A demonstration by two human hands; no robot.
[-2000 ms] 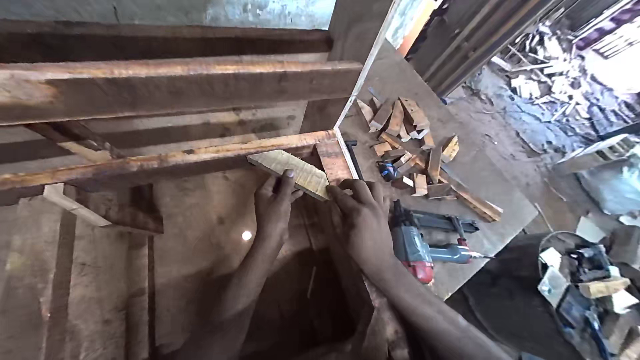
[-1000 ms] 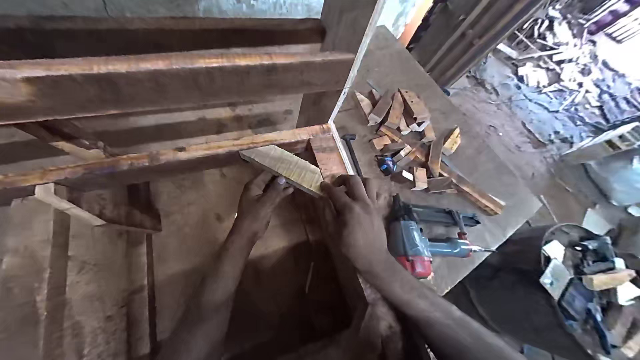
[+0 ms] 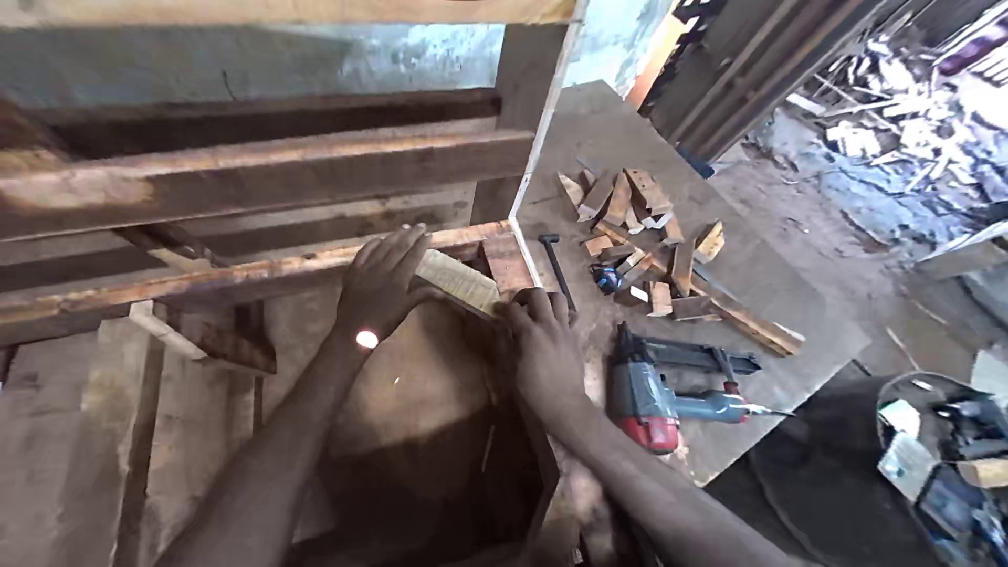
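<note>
A short pale wooden block (image 3: pixel 459 281) with angled ends lies diagonally across the inner corner of a wooden frame (image 3: pixel 307 264). My left hand (image 3: pixel 382 287) reaches over the frame's long rail, its fingers on the rail and its thumb by the block's left end. My right hand (image 3: pixel 547 346) is curled at the block's right end, over the frame's side piece, gripping there; its fingertips are partly hidden. A reddish wooden piece (image 3: pixel 508 265) fills the corner just beyond the block. Right of my right hand, a pneumatic nail gun (image 3: pixel 650 394) lies on the worktable.
Wood offcuts (image 3: pixel 647 193) are heaped on the worktable (image 3: pixel 756 260) at the right, with a small blue-and-black tape measure (image 3: pixel 605 277) among them. A dark metal bar (image 3: pixel 557 272) lies beside the frame corner. A container of tools and scraps (image 3: pixel 937 441) stands at lower right.
My left hand has moved from the underside of the block up onto the long rail at its left end. My right hand remains at the block's right end. The view has shifted.
</note>
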